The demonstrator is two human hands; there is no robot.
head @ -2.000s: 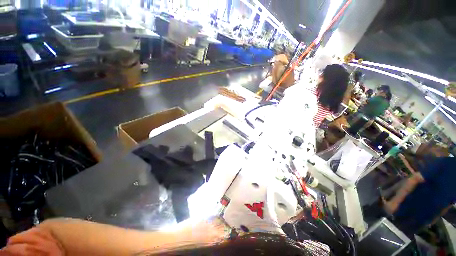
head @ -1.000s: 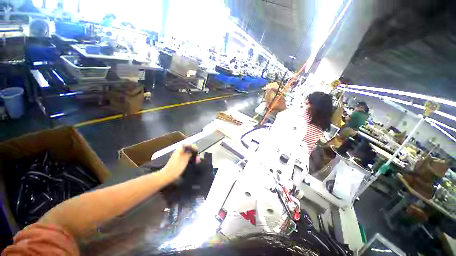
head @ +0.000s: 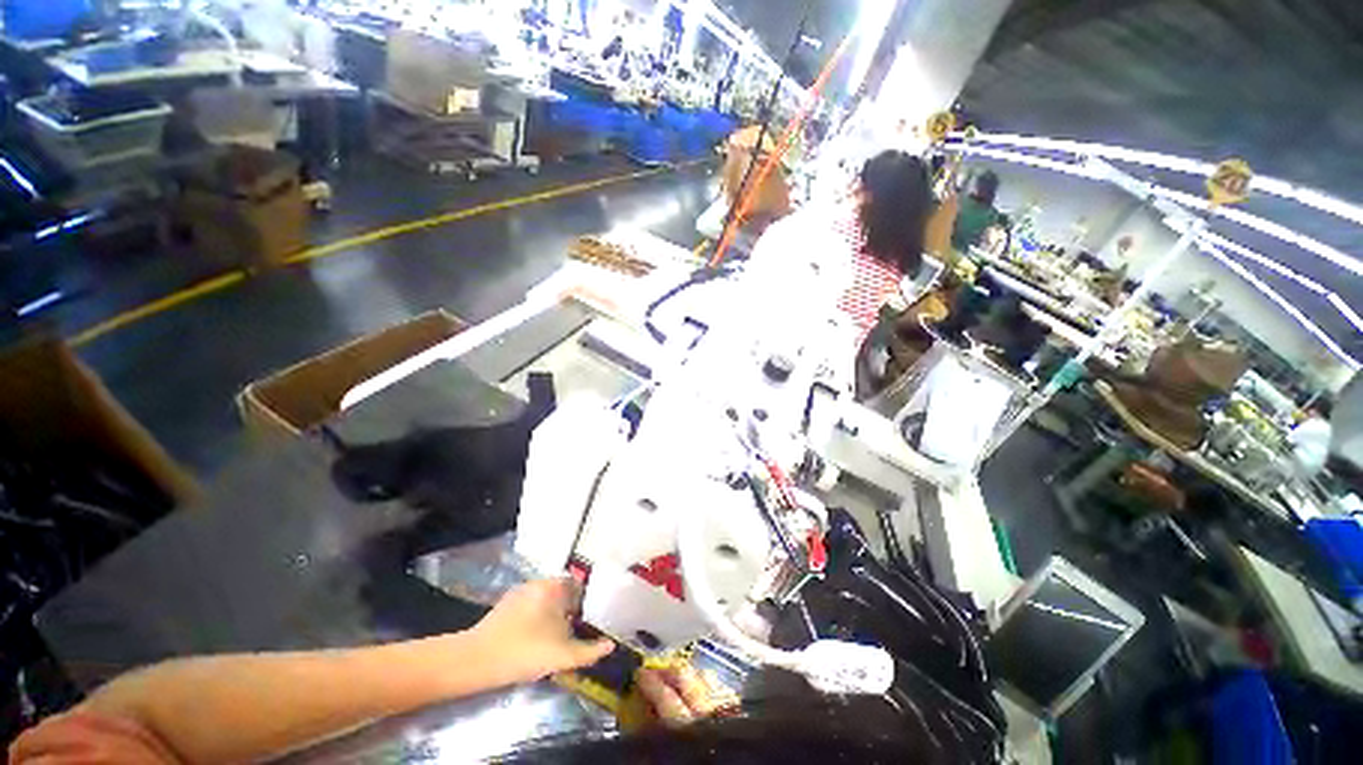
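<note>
A white sewing machine head [head: 635, 575] with a red mark stands in front of me. My left hand [head: 541, 631] reaches in from the left to the head's lower front, its fingers closed on a small black piece [head: 610, 652]. My right hand [head: 680, 695] shows only as fingertips under the head, close beside that piece; its grip is hidden. A yellow part [head: 598, 691] lies by the fingertips. Limp black pieces [head: 449, 475] lie on the dark table [head: 224, 575] left of the head.
A box with black straps [head: 112, 426] is at far left, an open cardboard box [head: 337, 374] behind the table. Glossy black straps [head: 882, 643] and a white lamp end [head: 845, 667] are right of the head. A pale-framed panel [head: 1069, 635] stands further right. A person in stripes [head: 882, 247] is beyond.
My left hand has moved from the black pile to the machine head with a black piece. My right fingertips and the lamp end now show. The view has shifted.
</note>
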